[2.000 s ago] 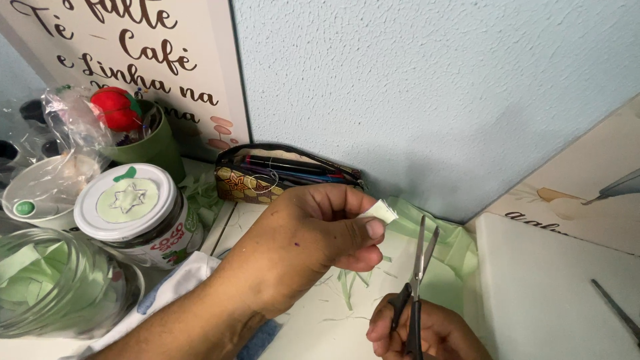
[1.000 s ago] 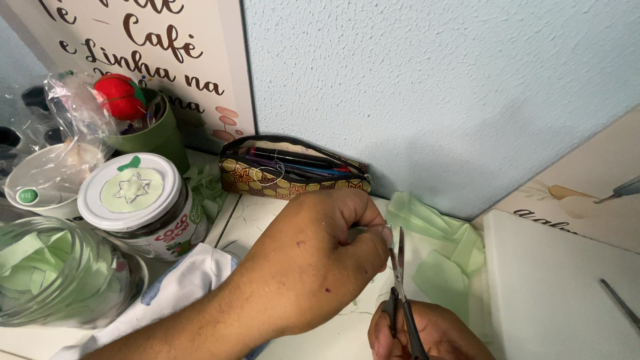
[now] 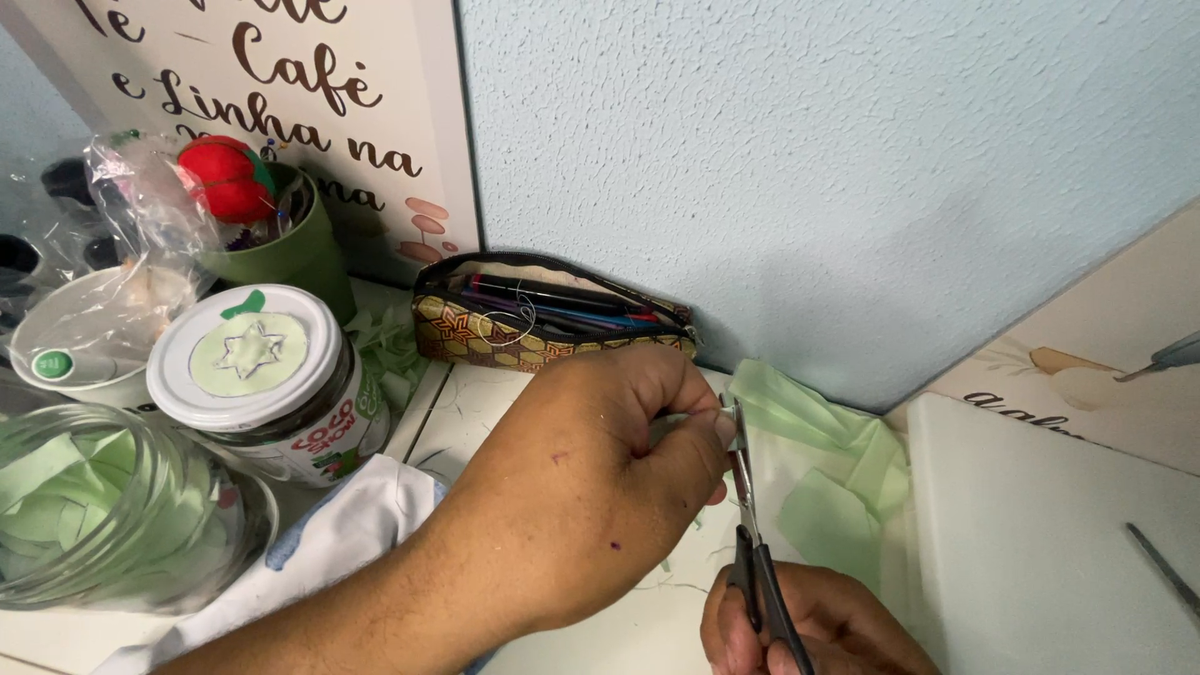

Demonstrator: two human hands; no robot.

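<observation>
My left hand (image 3: 609, 487) reaches across the middle, its thumb and forefinger pinching a small pale green piece (image 3: 727, 412), mostly hidden by the fingers. Black-handled scissors (image 3: 747, 497) point upward in my right hand (image 3: 816, 623) at the lower edge, their nearly closed blades at the pinched piece beside my left fingertips. Light green fabric (image 3: 844, 469) lies crumpled against the wall to the right of the scissors. Thin dark threads and green scraps lie on the white surface around my left hand.
A zippered pouch of pens (image 3: 553, 347) stands by the wall. At left are a white-lidded jar (image 3: 253, 375), a glass jar of green pieces (image 3: 103, 525), a green pot (image 3: 309, 253) with a red pincushion (image 3: 225, 178), and a white cloth (image 3: 356, 534). A white box-like object (image 3: 1050, 534) is at right.
My left hand has turned, so the pale piece that stood out from its fingertips is now mostly hidden. The scissor blades have come up to the piece and moved closer together.
</observation>
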